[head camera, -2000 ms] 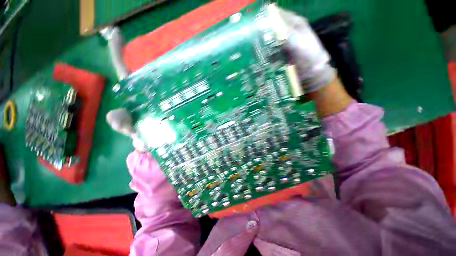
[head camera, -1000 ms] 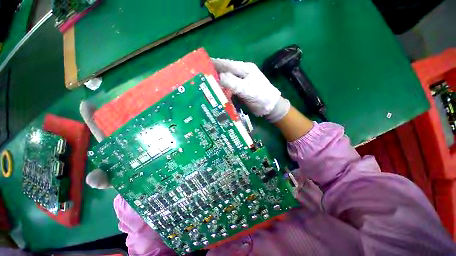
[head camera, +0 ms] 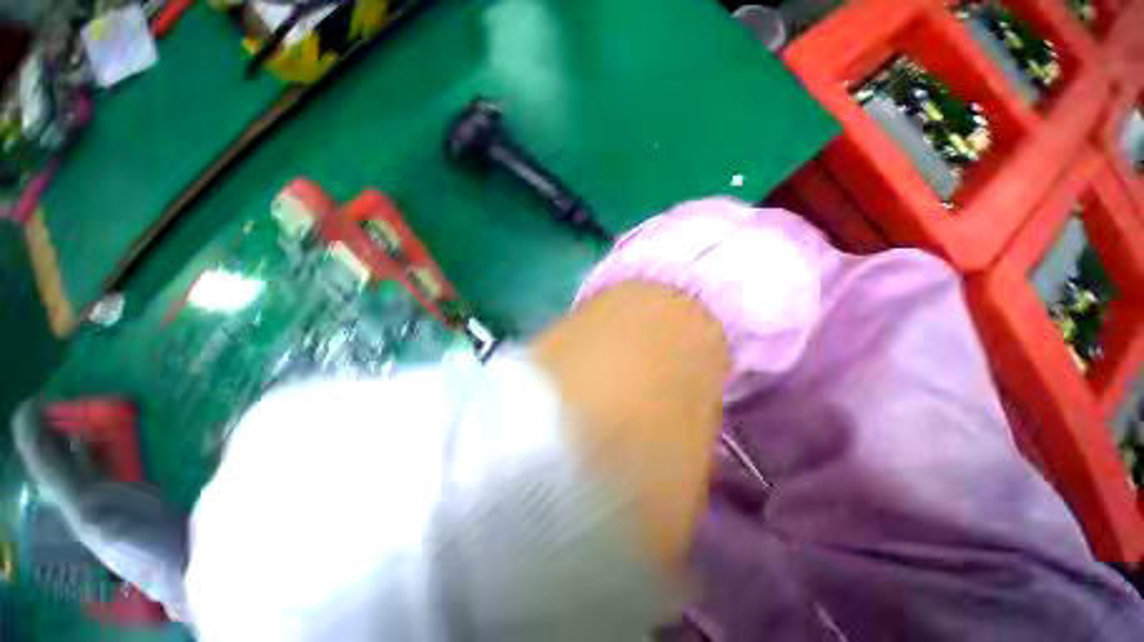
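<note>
My right hand (head camera: 339, 502), in a white glove, is large and blurred close to the camera. Its fingers are not clear, so its grip cannot be told. A grey-white finger shape shows at the lower left, over the second board's area. I cannot make out my left hand. Behind the glove, a green circuit board (head camera: 339, 332) shows blurred, with bright glare on it and cream connectors along its right edge. Red foam (head camera: 395, 238) shows beside the connectors. The glove covers the board's near part, and whether the board is held or lying cannot be told.
A black handheld scanner (head camera: 527, 169) lies on the green bench. Red foam trays (head camera: 991, 238) with boards in them stand at the right. Another red foam pad (head camera: 107, 433) is at the left. A wood-edged green shelf (head camera: 176, 138) is at the rear left.
The view has swung right, bringing the red trays in. My right hand has left the board's right edge and come close to the camera. The board now appears lower left and mostly covered.
</note>
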